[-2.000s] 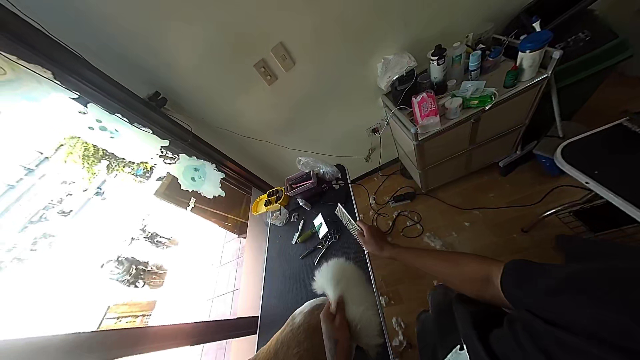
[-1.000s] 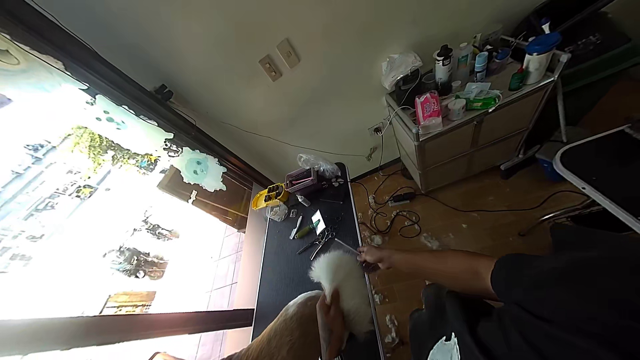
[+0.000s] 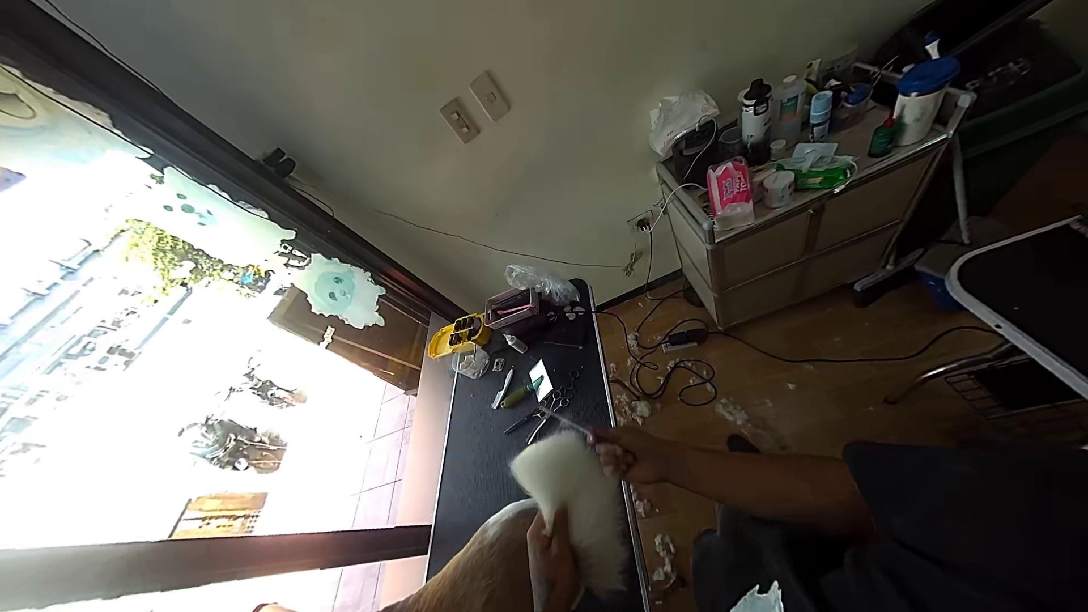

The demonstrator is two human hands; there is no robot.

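The fluffy white tail [image 3: 586, 501] of a tan-and-white dog [image 3: 489, 557] rises over a black-topped table [image 3: 476, 450]. My left hand [image 3: 551, 552] grips the tail's fur from below. My right hand [image 3: 625, 453] is closed on a grooming comb [image 3: 565, 418], seen nearly edge-on just above the fur. Beyond the comb lie scissors [image 3: 557, 399], a green-handled tool [image 3: 518, 393] and a white slim tool [image 3: 503, 389]. The dog's head is out of view.
A yellow case [image 3: 459, 337], a small bottle [image 3: 515, 343] and a plastic bag [image 3: 541, 284] stand at the table's far end. Cables [image 3: 680, 374] and fur tufts [image 3: 665, 552] lie on the floor. A drawer cabinet [image 3: 765, 255] stands right, near another black table [image 3: 1033, 289].
The comb, seen broad-faced and upright two seconds ago, has come down toward the tail and turned edge-on. My left hand keeps its hold on the tail.
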